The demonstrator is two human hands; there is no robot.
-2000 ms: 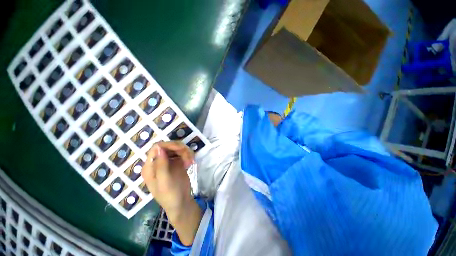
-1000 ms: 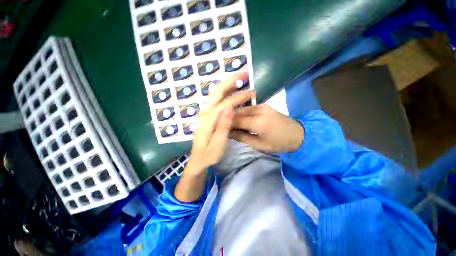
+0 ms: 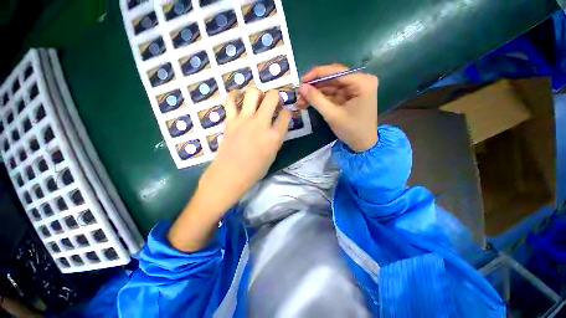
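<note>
A white foam tray [image 3: 166,86] lies on the green bench, with black oval speakers in its cells, most showing a pale round centre. My left hand [image 3: 251,133] is over the tray's near right part, fingers bent down at the cells; whether it grips anything is hidden. My right hand [image 3: 344,102] holds thin tweezers [image 3: 338,75] between thumb and fingers, its fingertips at the tray's right edge. A speaker [image 3: 287,97] with a pale centre shows between the two hands.
A stack of white grid trays [image 3: 62,186] with dark parts stands at the left. The glossy green bench [image 3: 347,37] runs along the back. An open brown carton [image 3: 450,149] is at the right, beside a pale metal frame [image 3: 518,267]. Dark shiny material lies at the lower left.
My hands have moved apart from their overlap; my left lies over the tray and my right shows tweezers at its edge. The view has turned and shifted, bringing the tray stack further left.
</note>
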